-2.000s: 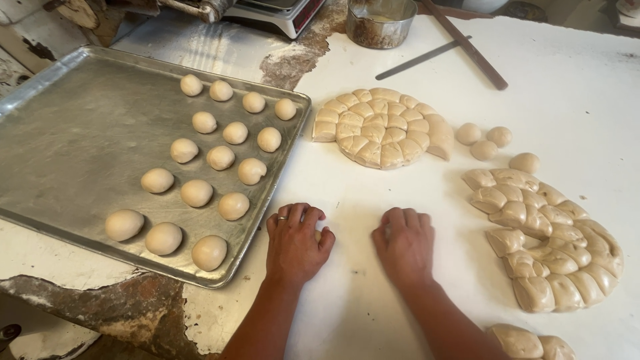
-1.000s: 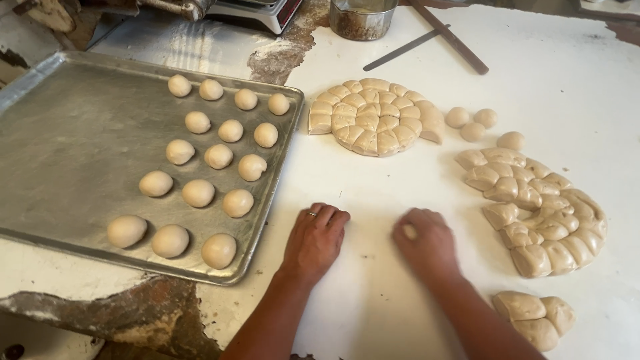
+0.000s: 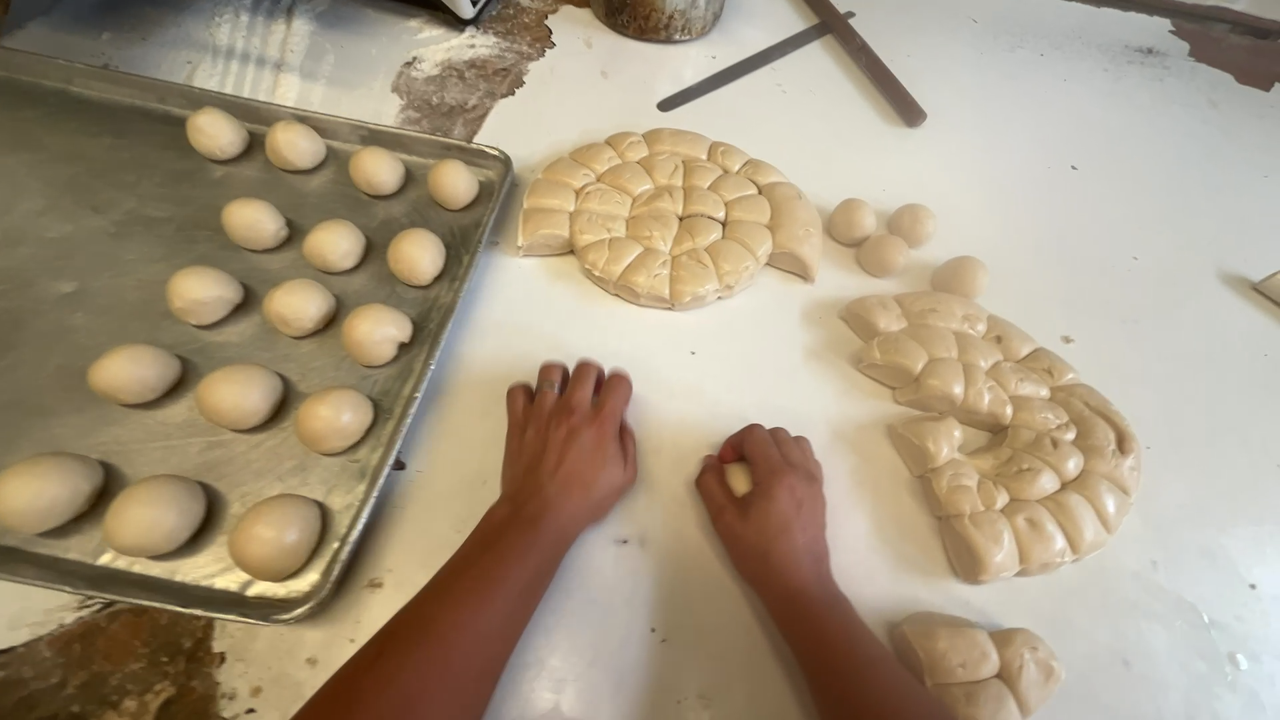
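My left hand [image 3: 568, 445] lies palm down on the white work surface with its fingers curled; whether dough is under it is hidden. To its right, my right hand [image 3: 768, 490] is curled around a small dough piece [image 3: 738, 479], part of which shows by the thumb. Rows of dough balls [image 3: 240, 396] sit on a metal sheet pan [image 3: 400, 430] at the left. A round slab of divided dough [image 3: 660, 215] lies beyond my hands, and a curved slab of divided dough [image 3: 1040, 440] lies at the right. Several small dough balls [image 3: 883, 255] rest between the slabs.
A flat metal strip [image 3: 745, 70] crosses a brown stick [image 3: 866, 62] at the back, near a worn metal container [image 3: 658, 15]. A small cluster of dough pieces [image 3: 975, 665] lies at the lower right. The table's coating is broken at the back [image 3: 465, 85] and lower left.
A piece of dough now shows in my right hand, where none was visible two seconds ago. The dough balls on the pan keep their arrangement. The view has shifted.
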